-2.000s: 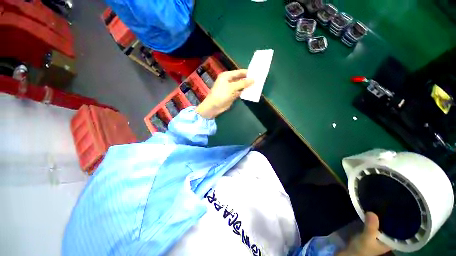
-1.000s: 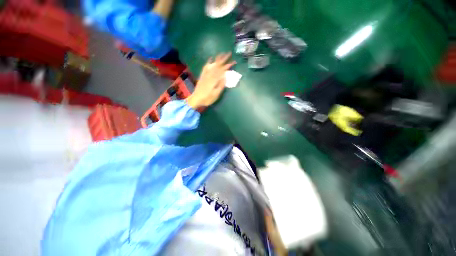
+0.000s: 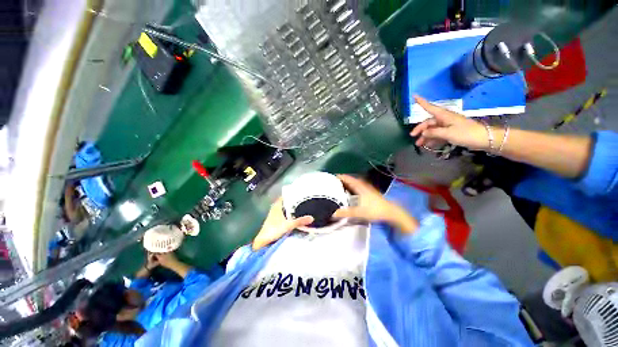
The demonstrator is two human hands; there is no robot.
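Observation:
The white desk fan (image 3: 313, 188) with a dark round centre is held close to my chest, over the near side of the bench. My left hand (image 3: 274, 226) grips its left side, thumb at the lower rim. My right hand (image 3: 364, 203) grips its right side, thumb on the lower rim. The pressing fixture (image 3: 261, 168), black with a yellow label, stands just beyond the fan. A vertical toggle clamp's red grip (image 3: 200, 169) shows to its left. Small silver-and-black pieces (image 3: 215, 203) lie in a group left of my left hand.
A blister tray (image 3: 318, 64) of silvery parts lies ahead. A blue bench device (image 3: 434, 64) stands at right, with another person's hand (image 3: 450, 129) reaching to it. At left, another worker holds a white slotted fan head (image 3: 162, 237). Another white fan (image 3: 602, 313) is at lower right.
The view has swung right along the bench. The fan has moved from my right side to my chest, and my left hand now holds it too. The white card no longer shows.

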